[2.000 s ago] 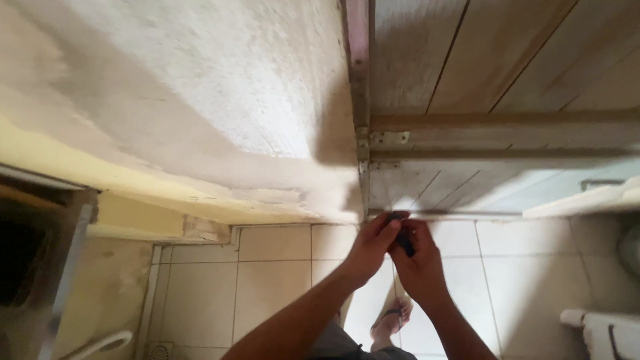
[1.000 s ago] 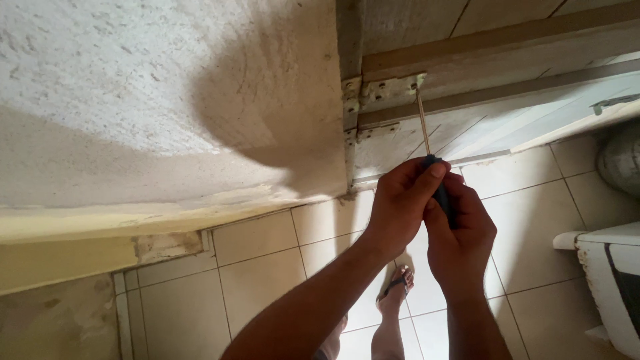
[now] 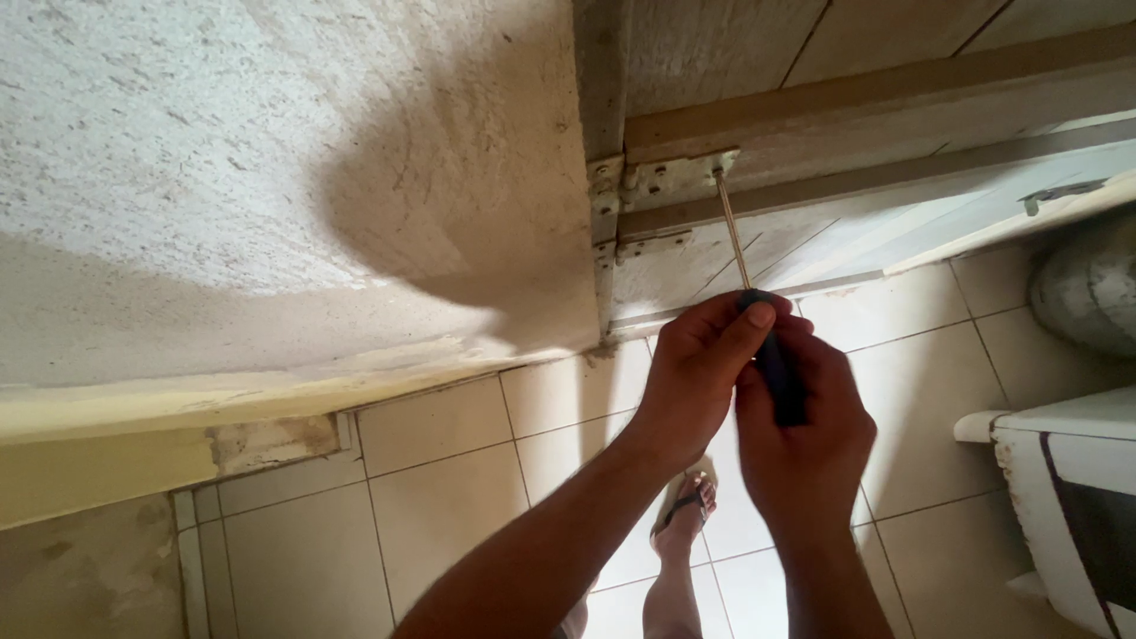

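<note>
My left hand (image 3: 701, 373) and my right hand (image 3: 808, 426) are both closed around the dark handle of a screwdriver (image 3: 733, 232). My left fingers are at the front of the handle; my right hand wraps it further back. The steel shaft points up and away, its tip at the outer end of a metal hinge leaf (image 3: 679, 177). That hinge joins a wooden door (image 3: 870, 115) to its frame (image 3: 603, 98). Dark screws or holes show in the leaf. Whether the tip is seated in a screw is too small to tell. A second hinge (image 3: 652, 247) shows lower down.
A rough plastered wall (image 3: 266, 177) fills the left. Below lies a tiled floor (image 3: 444, 497), with my sandalled foot (image 3: 688, 515) on it. A gas cylinder (image 3: 1087, 284) and a rusty white appliance (image 3: 1029, 470) stand at the right. A metal latch (image 3: 1061, 195) is on the door.
Two seconds ago both hands were together lower down, below the hinges. One second ago the screwdriver's tip was at the hinge, much as now. The view has moved closer to the door.
</note>
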